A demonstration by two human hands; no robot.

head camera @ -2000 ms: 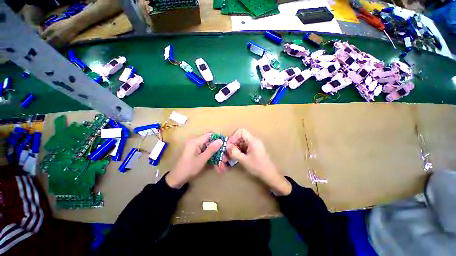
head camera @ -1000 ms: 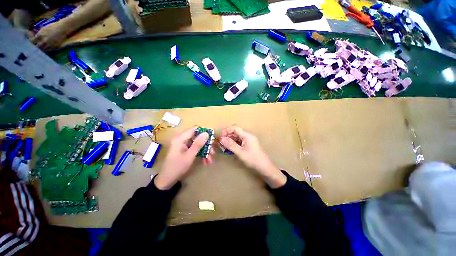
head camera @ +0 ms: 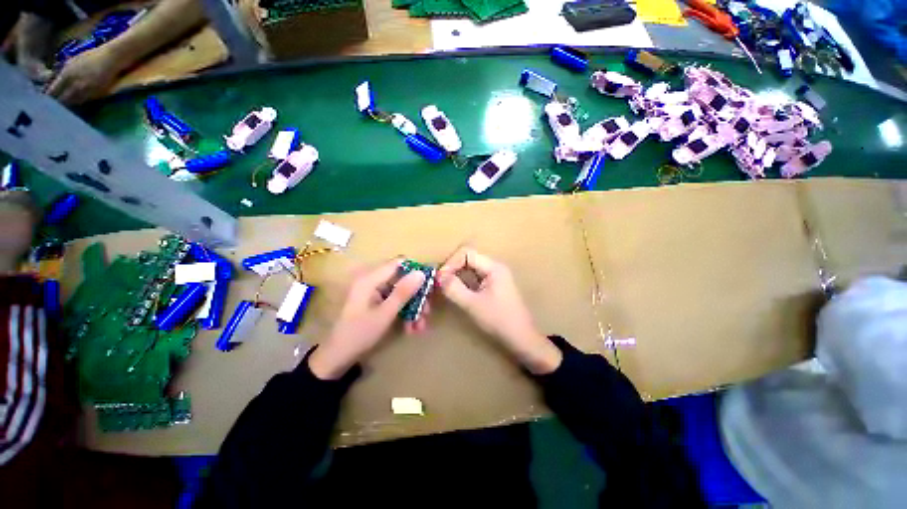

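Note:
My left hand (head camera: pixel 370 308) holds a small green circuit board strip (head camera: pixel 416 290) with pale parts along its right edge, thumb on top. My right hand (head camera: pixel 487 298) is just right of the strip, thumb and forefinger pinched close to its edge; whether anything is between the fingertips cannot be told. To the left on the cardboard bench (head camera: pixel 497 398) lie several blue batteries (head camera: pixel 239 325) with thin wires and white faces. Beside them is a board pile (head camera: pixel 124 348) with blue cells on top. A pale yellow slip (head camera: pixel 407 406) lies near the bench edge.
A green belt (head camera: pixel 328 189) beyond the bench carries pink housings (head camera: pixel 716 117) and wired blue cells. A perforated grey post (head camera: pixel 109 164) rises at left. A person's grey sleeve (head camera: pixel 865 368) is at right, a striped sleeve (head camera: pixel 22 368) at left, and an arm (head camera: pixel 139 55) across the belt.
My right hand no longer shows the small dark and blue piece seen below its fingers earlier. The belt items have shifted slightly right. The neighbour's hand at far left has come into view.

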